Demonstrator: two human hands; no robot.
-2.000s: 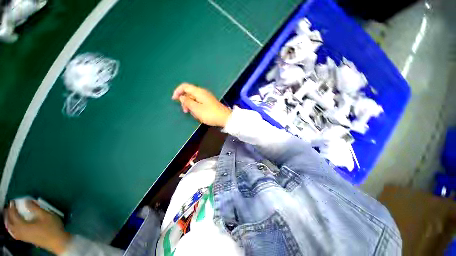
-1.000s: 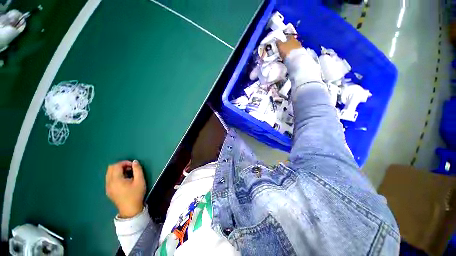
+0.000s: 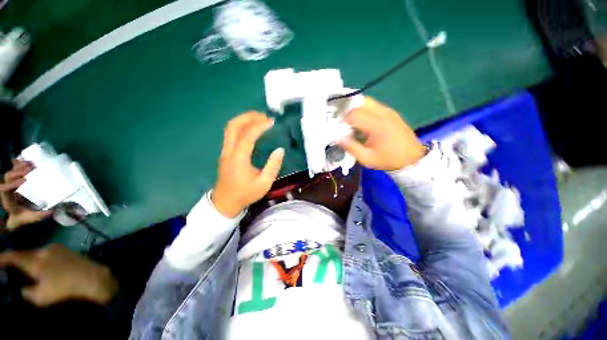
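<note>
A white camera housing (image 3: 318, 126) with a bracket block at its far end is over the near edge of the green bench, in front of me. A black cable with a white tip runs from it to the far right. Thin coloured leads hang from its near end beside a round opening. My right hand (image 3: 383, 136) grips its right side. My left hand (image 3: 247, 159) is to its left, fingers apart and empty, not touching it.
A blue bin (image 3: 542, 199) with jumbled white parts (image 3: 506, 216) stands at the right. A tangled white cord bundle (image 3: 249, 30) lies at the far side of the bench (image 3: 160, 119). At the left, another person's hands (image 3: 66, 275) are by a white housing (image 3: 63, 182). A dark-clothed person is at the upper right.
My right hand has left the bin and now holds a housing over the bench edge. My left hand has opened and moved near it. The view has turned; another person's hands show at the left.
</note>
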